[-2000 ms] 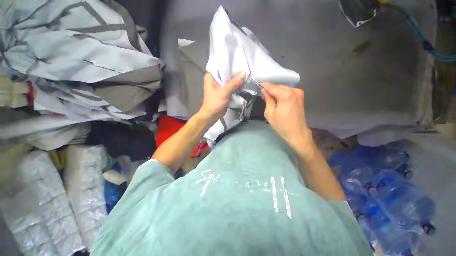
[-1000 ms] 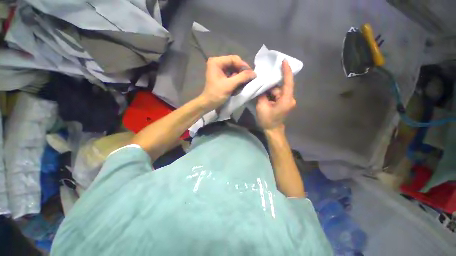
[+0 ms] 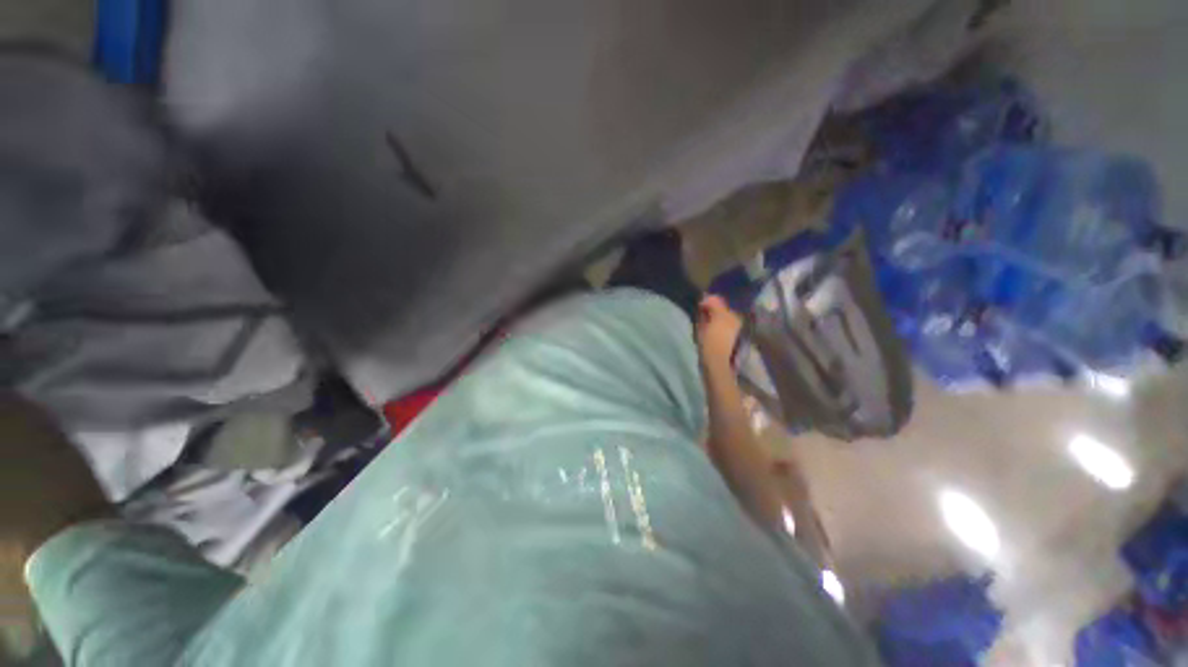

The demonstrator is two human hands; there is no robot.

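The frame is blurred. My right hand is low beside my body, small and partly unclear, gripping the edge of a taupe-grey and white garment that hangs over the floor to its right. My left forearm shows as a brown blur at the left edge; the left hand itself is out of the picture. A slim dark object, perhaps snips, lies on the grey cloth-covered table.
Heaped grey and white garments are at the left. Clear blue bottles are heaped at the right, with more blue items on the shiny floor at lower right. A bit of red plastic shows below the table edge.
The view has swung towards the floor on the right. My hands have parted: the right has gone down with a garment beside it, the left out past the left edge. The iron has left the picture.
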